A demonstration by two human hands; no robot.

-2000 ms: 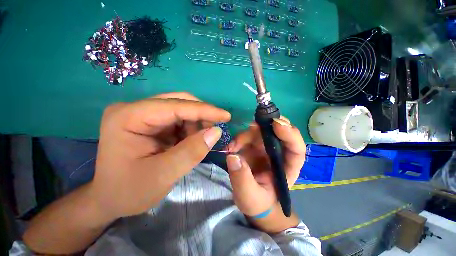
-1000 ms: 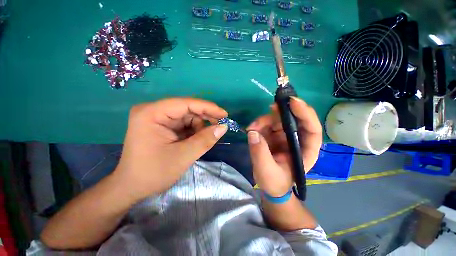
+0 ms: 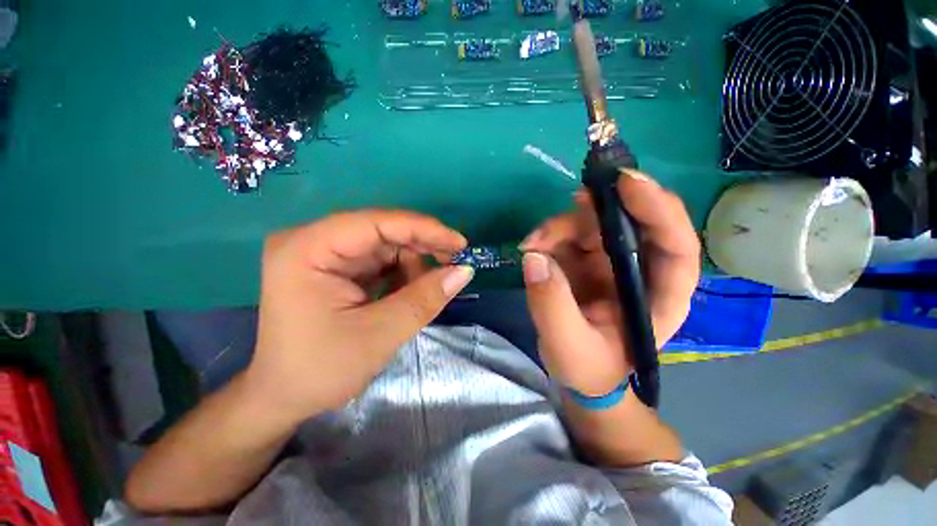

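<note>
My left hand (image 3: 344, 298) pinches a small blue circuit board (image 3: 481, 257) between thumb and index finger, above the mat's front edge. My right hand (image 3: 616, 283) holds a black-handled soldering iron (image 3: 620, 247) against its palm, with the metal shaft pointing up and away. The right thumb and index fingertips are close together just right of the board, at a thin dark strand from its end. Whether they grip it is too small to tell. A clear blister tray (image 3: 534, 90) with rows of blue boards lies beyond; the iron's tip overlaps it in view.
A pile of red, black and white wired components (image 3: 234, 121) lies at the left on the green mat (image 3: 92, 185). A black fume fan (image 3: 801, 87) and a white pot (image 3: 789, 236) stand at the right. A blue bin (image 3: 724, 313) is below the edge.
The view has shifted, so the tray and pile sit differently in the frame. The hands, first close together around the board, are slightly apart, and the board shows more between them. The iron stays in my right hand.
</note>
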